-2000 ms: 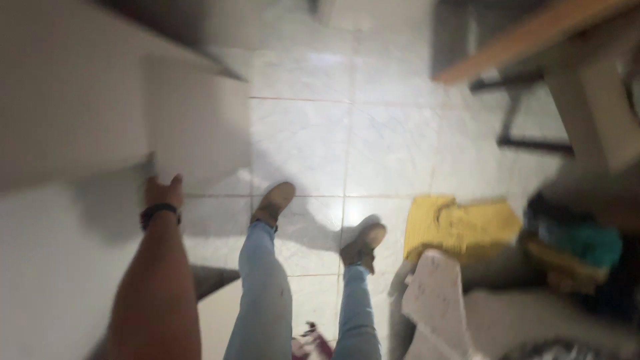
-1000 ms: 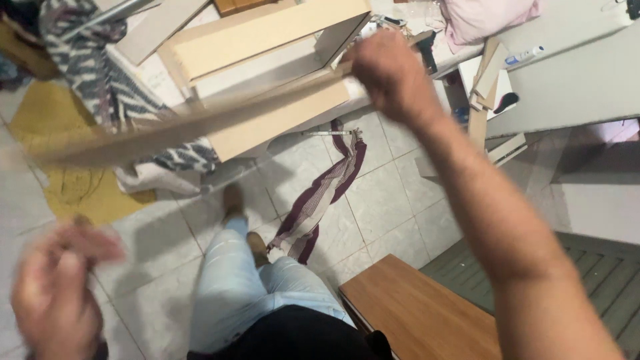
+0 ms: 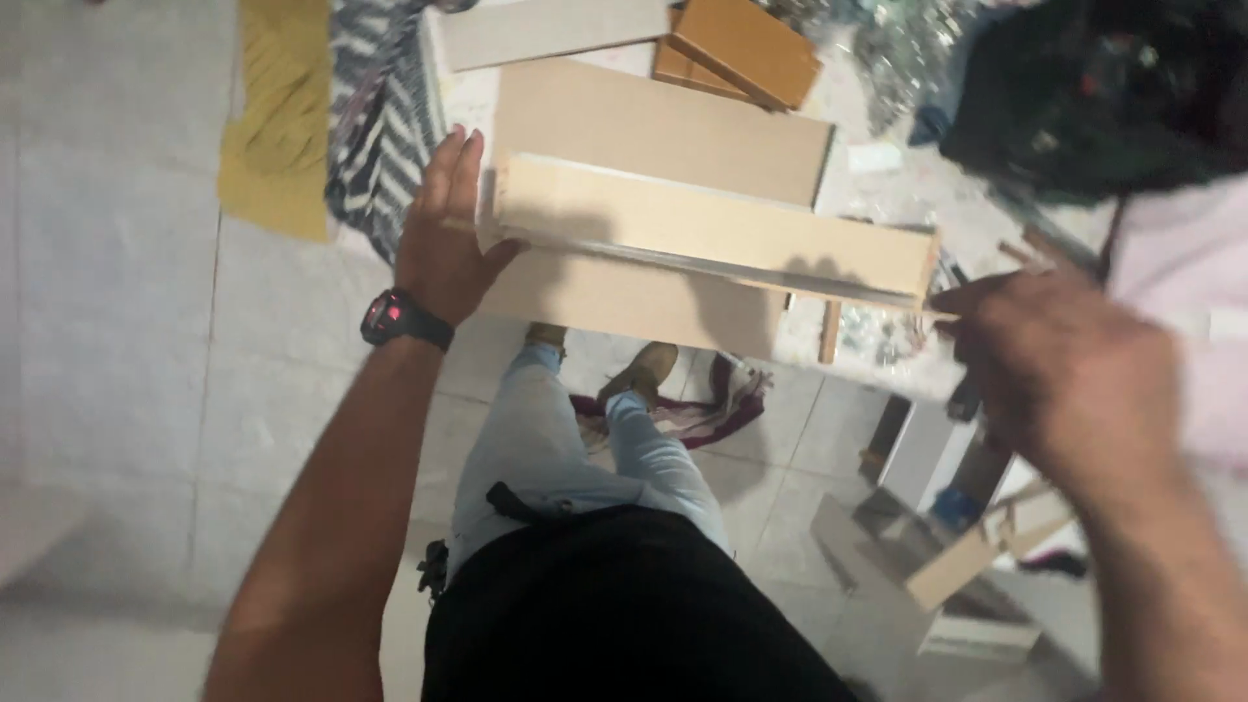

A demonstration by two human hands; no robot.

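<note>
A long, narrow, light wooden piece, like a drawer part point(image 3: 712, 229), lies across wider beige boards point(image 3: 663, 127) on a cluttered work surface. At its left end is my left hand point(image 3: 453, 229), fingers spread and thumb over the near edge, with a dark watch on the wrist. My right hand point(image 3: 1063, 361) is at the other end, fingers curled at the near corner and somewhat blurred. Whether it grips that corner or only touches it cannot be told. The inner side of the piece is hidden from this angle.
Orange-brown blocks point(image 3: 746, 49) and a pale board point(image 3: 556, 29) lie at the back. Clear plastic bags point(image 3: 907, 58) and a dark bag point(image 3: 1092, 107) are at back right. Patterned cloth point(image 3: 380, 127) hangs at left, beside yellow cloth point(image 3: 278, 127). Wood offcuts point(image 3: 985, 546) lie at lower right; striped cloth point(image 3: 721, 400) is near my feet.
A second ago my right hand held up a long strip and my left hand was apart from it at lower left. Now both hands are at opposite ends of the long piece. The view has swung widely.
</note>
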